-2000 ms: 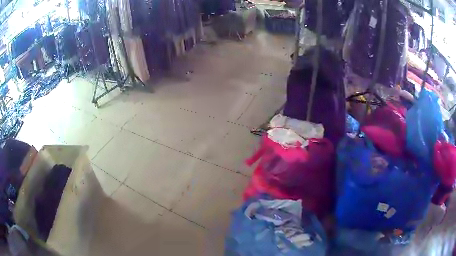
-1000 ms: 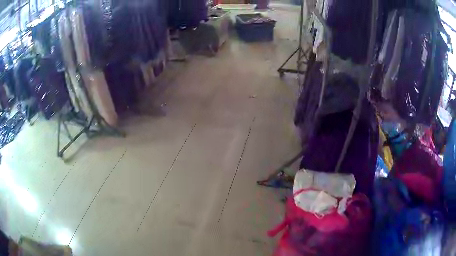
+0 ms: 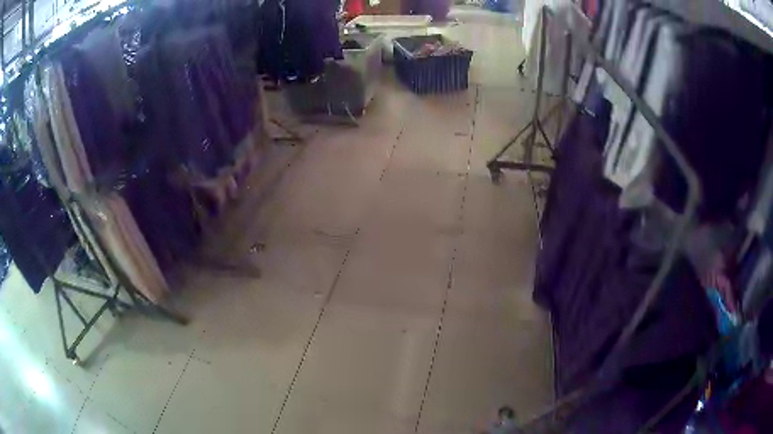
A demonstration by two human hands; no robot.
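Observation:
No hand of mine is in the picture. Nearest on the right, a heap of dark purple cloth [image 3: 593, 271] hangs or lies beside a bent metal rail frame [image 3: 691, 199]. On the left, a garment rail stands on a dark wheeled foot [image 3: 80, 326], hung with dark purple clothes [image 3: 186, 127] and some pale ones [image 3: 131, 246]. Details of the clothes are blurred.
A pale-tiled aisle [image 3: 381, 280] runs ahead between the rails. Farther off stand a dark crate [image 3: 432, 78] with reddish contents and a greyish bin [image 3: 363, 76]. Another rail foot [image 3: 530, 161] is at the right, with pale and dark clothes [image 3: 720, 110] hung nearby.
The view has moved forward along the aisle. The pink and blue bags have dropped out at the lower right, apart from coloured bits at the edge. The crate and bin look nearer.

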